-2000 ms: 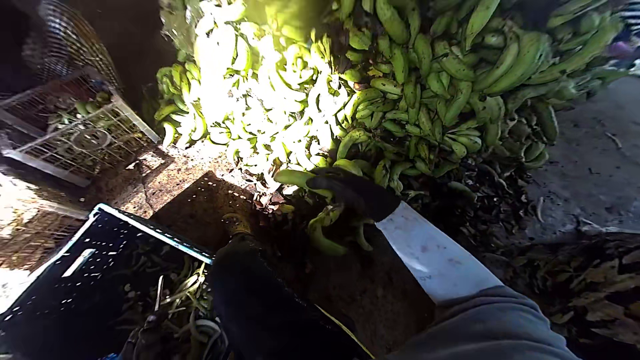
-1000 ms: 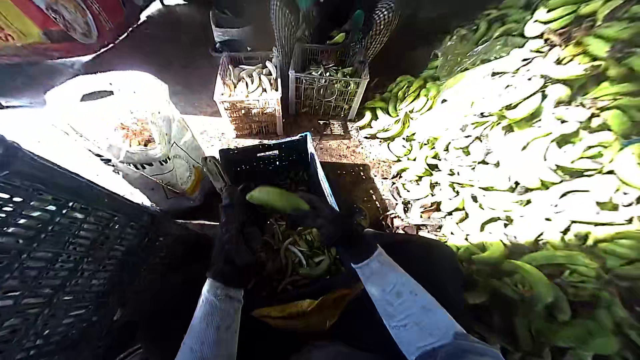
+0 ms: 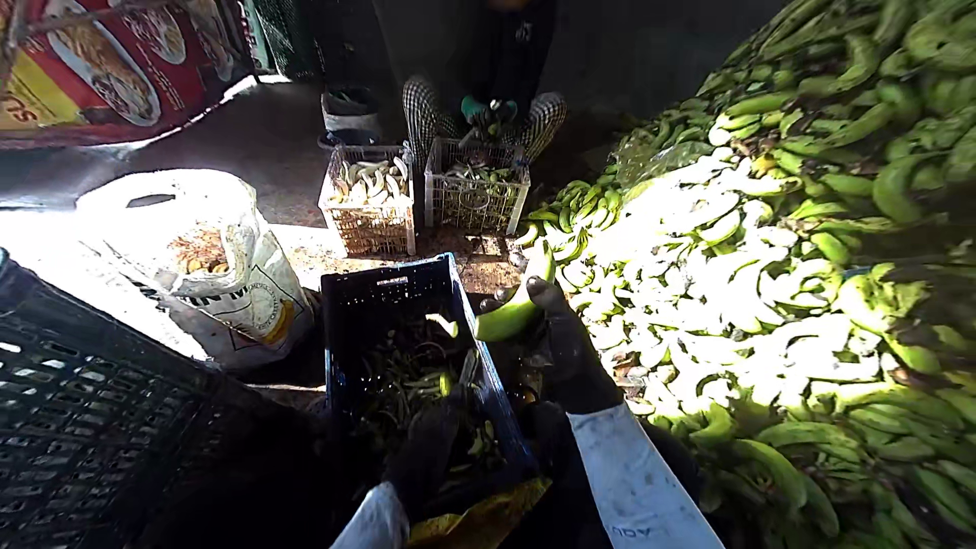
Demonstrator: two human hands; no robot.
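My right hand (image 3: 560, 339), in a dark glove and white sleeve, grips a green plantain (image 3: 518, 305) over the right wall of a dark blue plastic crate (image 3: 492, 377). My left hand (image 3: 431, 438), dark-gloved too, is low over the crate, closed around the handle of what looks like a knife (image 3: 468, 367); shadow hides much of it. A small pale-green piece of peel (image 3: 442, 324) shows just left of the plantain, above the crate. Strips of green peel (image 3: 412, 381) lie inside the crate.
A heap of green plantains (image 3: 762, 290) rises at the right. Ahead, a co-worker with green gloves sits behind two white crates (image 3: 370, 229), one holding peeled plantains. At left stand a white sack (image 3: 267, 305) and a dark perforated crate (image 3: 91, 396).
The plantain, held level between my hands one second ago, is now raised and tilted in my right hand. My left hand has lowered with the blade. The view swung left from the heap earlier.
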